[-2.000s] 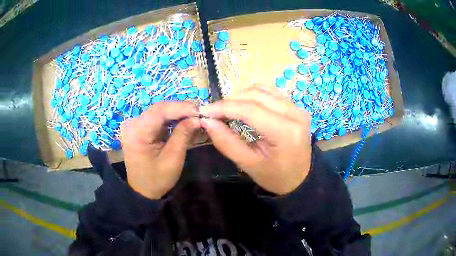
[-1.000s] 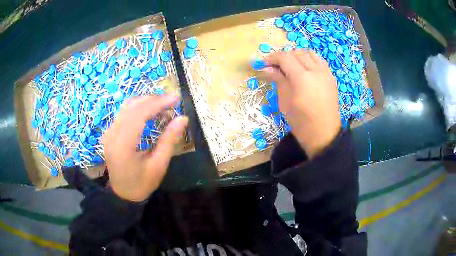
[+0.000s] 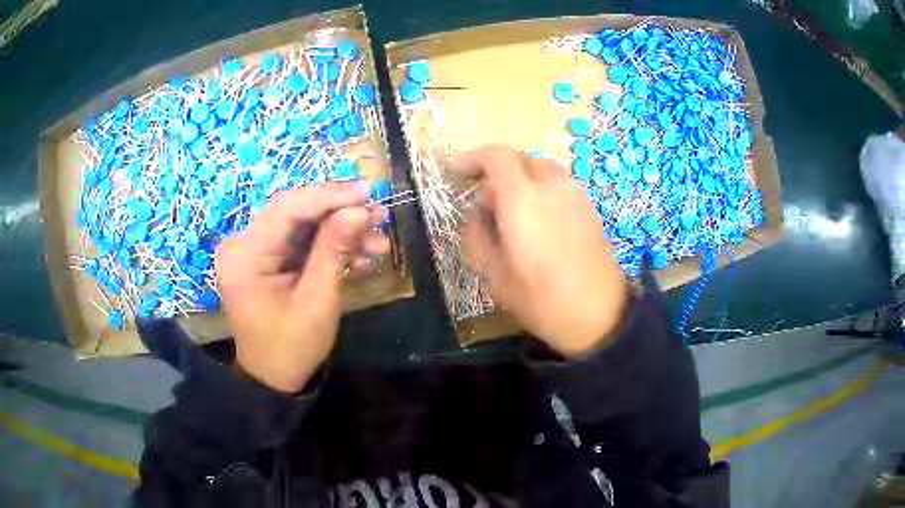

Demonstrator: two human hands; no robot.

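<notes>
My left hand (image 3: 298,273) is over the near right corner of the left cardboard tray (image 3: 99,342). Its fingertips hold a blue disc component (image 3: 378,191) whose two thin legs point right. My right hand (image 3: 541,243) is blurred, over the pile of whitish sleeves (image 3: 461,278) in the right cardboard tray (image 3: 476,332). Its fingertips are close to the sleeves; whether they pinch one cannot be told. Many blue discs with whitish legs fill the left tray. More blue discs (image 3: 675,129) are heaped at the right tray's far right.
The two trays lie side by side on a dark green worktop (image 3: 814,198), with a narrow gap between them. A coiled blue cord (image 3: 695,293) hangs by the right tray's near edge. Something white (image 3: 883,184) shows at the right rim. Floor lines show below.
My right hand has moved left and nearer, from the blue discs to the sleeve pile. A blue disc now shows at my left fingertips. The view has shifted, so the trays appear further right.
</notes>
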